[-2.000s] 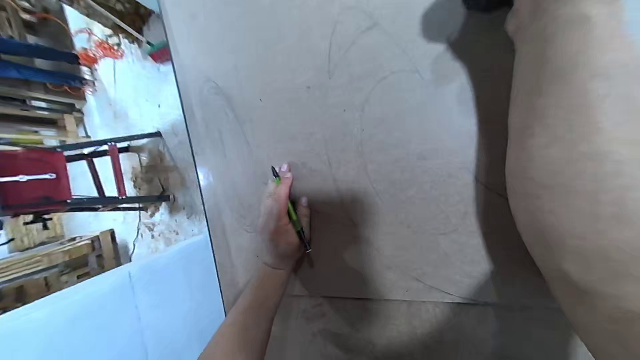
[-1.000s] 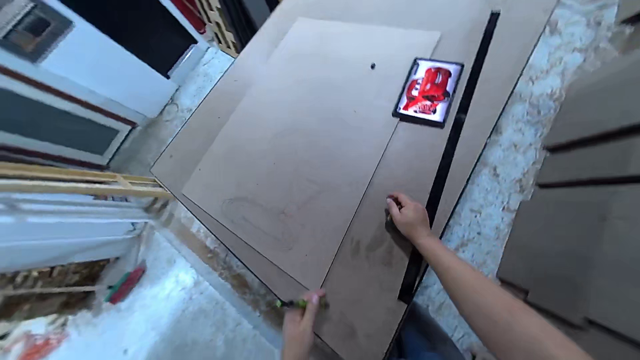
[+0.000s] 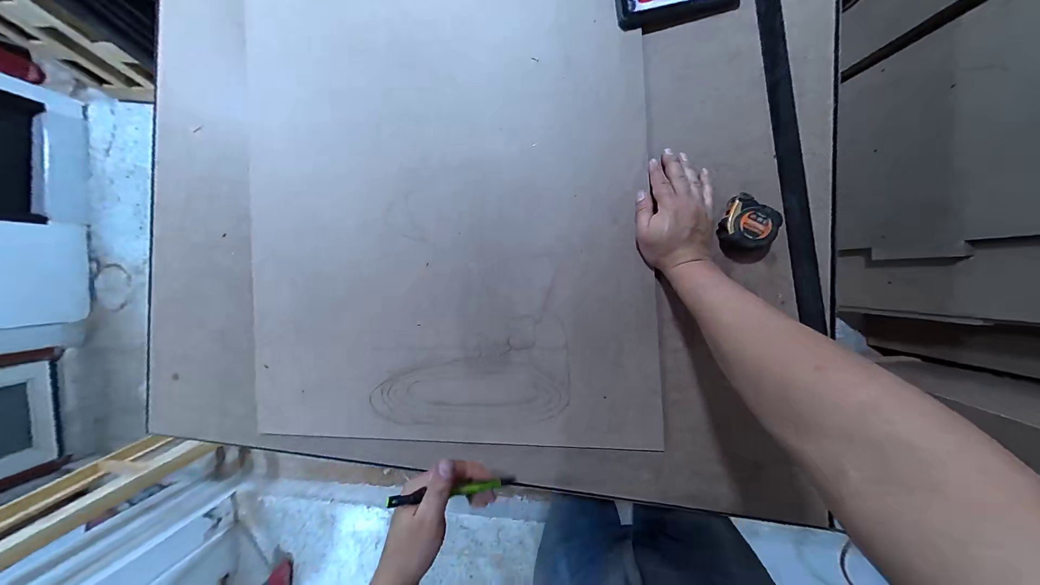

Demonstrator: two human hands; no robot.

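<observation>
A thin brown board (image 3: 455, 244) with faint pencil sketching, including nested ovals (image 3: 471, 394) near its lower edge, lies on a larger brown sheet. My left hand (image 3: 435, 508) is at the near edge of the larger sheet, its fingers closed around a green and black pen or pencil (image 3: 479, 486). Palm down and fingers extended, my right hand (image 3: 676, 213) rests at the right edge of the thin board, holding nothing. Just right of it sits a black and orange tape measure (image 3: 749, 226). A black strip (image 3: 792, 162) runs lengthwise farther right.
The dark edge of a tablet or framed picture (image 3: 682, 12) shows at the top. Brown sheets (image 3: 918, 179) are stacked on the right. Wooden strips (image 3: 106, 479) are at lower left, and a white cabinet-like piece (image 3: 45, 272) stands left. My jeans (image 3: 650, 544) show below.
The view has shifted strongly. My right hand, curled a second ago, now lies flat by the thin board's edge, and the tape measure is in plain sight. The left hand still holds the pen or pencil.
</observation>
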